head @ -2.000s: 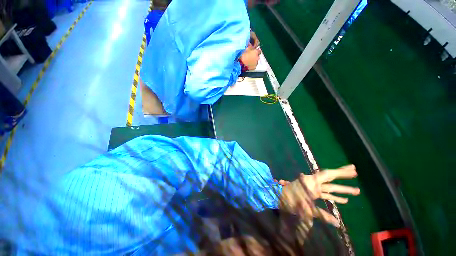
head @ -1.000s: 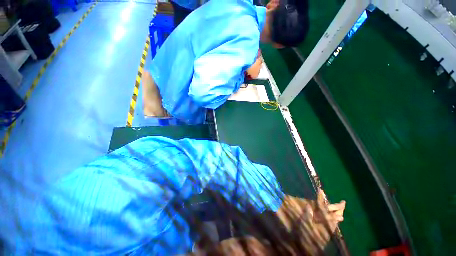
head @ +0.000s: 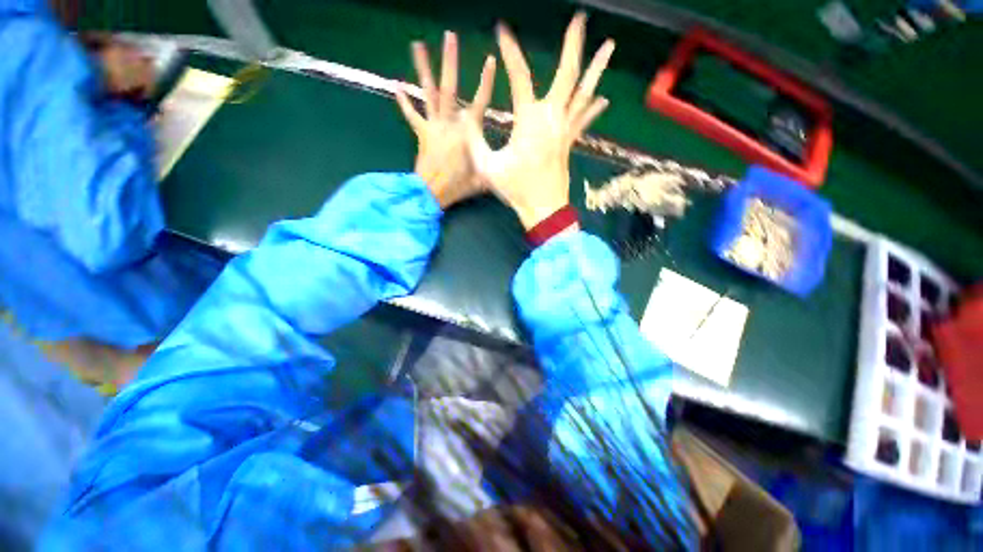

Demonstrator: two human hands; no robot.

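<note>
My left hand (head: pixel 445 146) is raised over the dark green bench top (head: pixel 313 151), its fingers spread and empty. My right hand (head: pixel 537 140) is beside it, also spread and empty, with a red band at the wrist; the two hands touch or overlap near the thumbs. A red-framed tablet unit (head: pixel 666 84) lies on the green belt beyond the bench edge, to the right. A pile of cream leaded parts (head: pixel 644 192) lies loose right of my right hand. A blue parts bin (head: pixel 814 232) holds cream parts. Tweezers (head: pixel 708 314) lie on a pale sheet (head: pixel 668 323).
A white compartment tray (head: pixel 869 367) with dark and red parts stands at the far right, a red object (head: pixel 959 356) over its edge. A neighbour's blue sleeve (head: pixel 70 140), a pale card (head: pixel 185 113) and a yellow wire loop (head: pixel 247 84) are at the left.
The view has turned right, bringing the pile, bin, pale sheet and tray into sight. Both hands now show spread over the bench. More of the red-framed unit shows.
</note>
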